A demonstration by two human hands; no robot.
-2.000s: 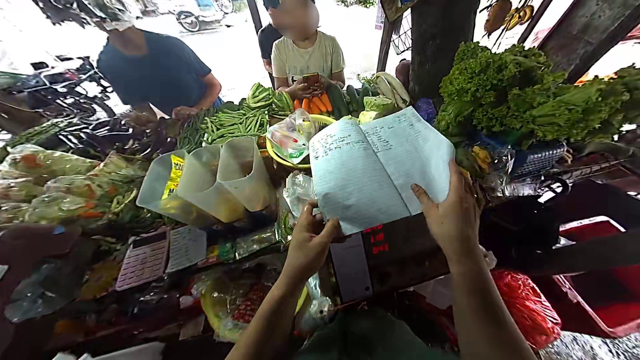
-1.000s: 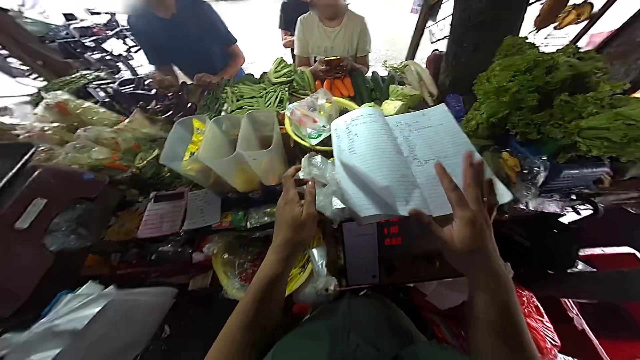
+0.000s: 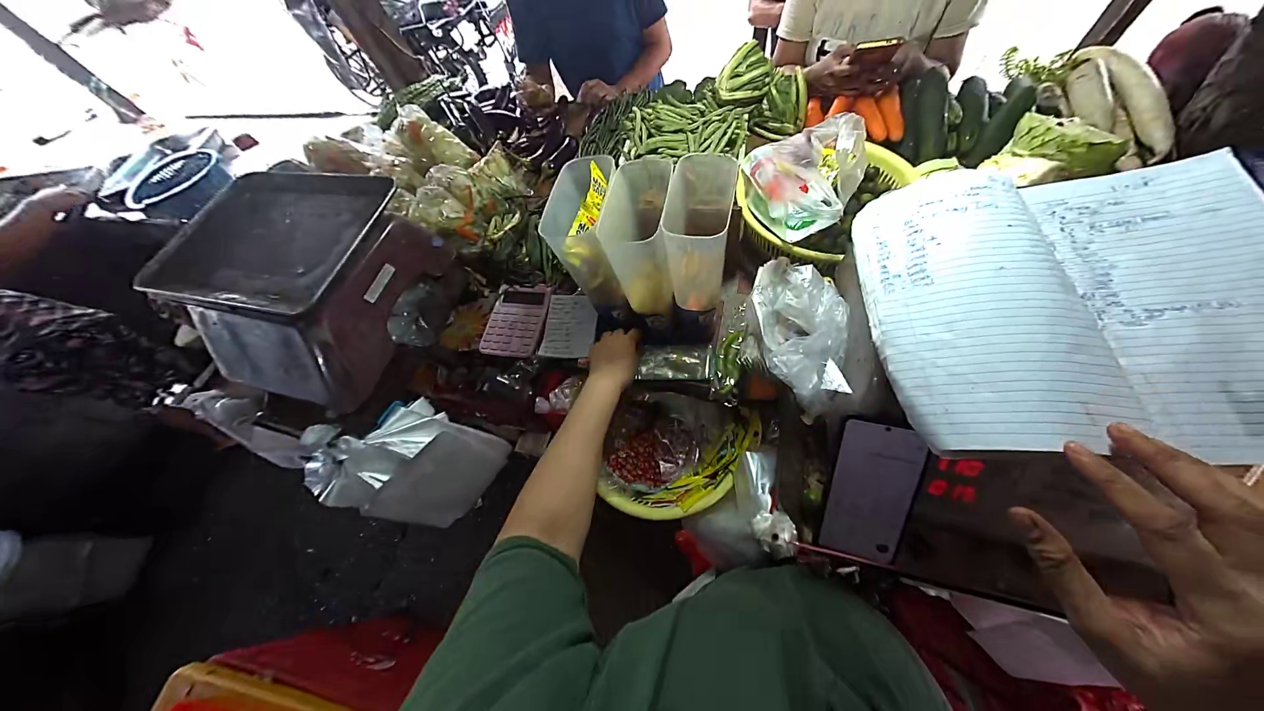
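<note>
My left hand [image 3: 614, 357] reaches forward to the foot of the translucent plastic containers [image 3: 647, 237], beside a small ruled notepad [image 3: 569, 326] and a pink calculator [image 3: 514, 321]. Its fingertips are hidden, so what it touches cannot be made out. At the right, an open lined notebook [image 3: 1027, 306] with handwriting lies over the digital scale [image 3: 987, 533], whose red digits glow. The spread fingers of my right hand [image 3: 1165, 553] are at the notebook's lower edge; whether they touch it is unclear. A phone [image 3: 873, 489] lies left of the digits.
A yellow basket [image 3: 652, 512] with small packets stands below my left hand. A dark-lidded bin [image 3: 286, 247] is at the left, near white plastic bags [image 3: 425, 469]. Green beans [image 3: 686, 128], carrots [image 3: 869, 114] and other vegetables line the far side, where two people stand.
My left hand has moved left, away from the notebook's side, to the containers. The notebook, between my hands two seconds ago, is now beside my right hand only. The view has swung left.
</note>
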